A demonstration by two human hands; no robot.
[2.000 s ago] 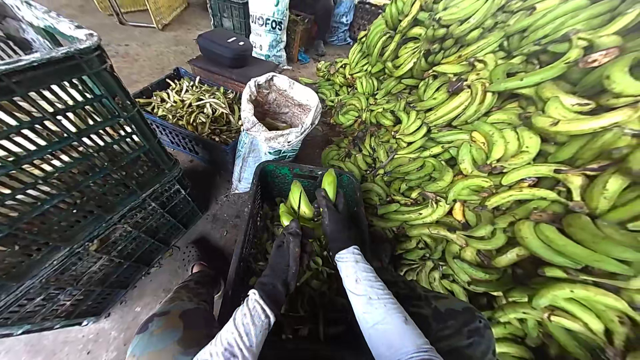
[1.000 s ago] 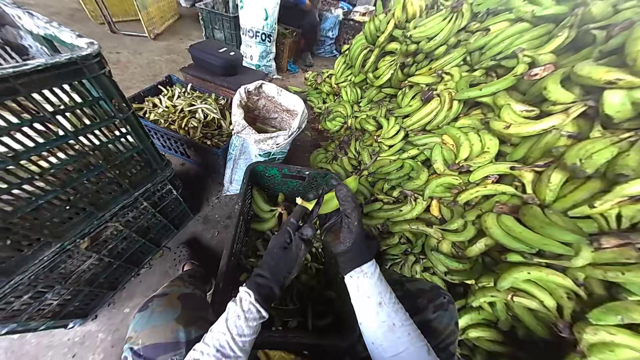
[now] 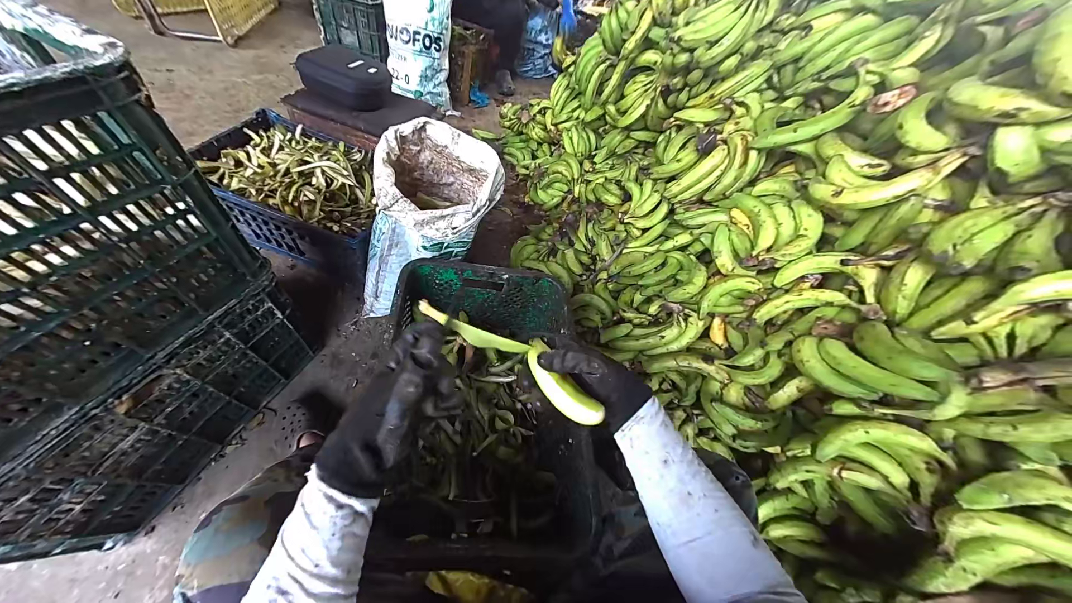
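My right hand (image 3: pixel 599 381), in a black glove, holds a green plantain (image 3: pixel 563 387) whose pale flesh shows on its lower part. A long strip of peel (image 3: pixel 477 333) reaches from the fruit's top leftward to my left hand (image 3: pixel 398 410). The gloved left hand is closed near that strip; whether it also grips a tool is hidden. Both hands are above a dark green plastic crate (image 3: pixel 494 293), in which peels (image 3: pixel 477 427) lie.
Heaped green plantains (image 3: pixel 754 234) fill the right side. An open white sack (image 3: pixel 435 201) stands beyond the crate. Behind it are a blue crate of peels (image 3: pixel 289 239) and a black case (image 3: pixel 343 77). Stacked green crates (image 3: pixel 109 251) rise at the left.
Two seconds ago several green plantains showed at my hands. Now my hands are farther apart, with a peel strip stretching from the partly peeled plantain towards the left hand.
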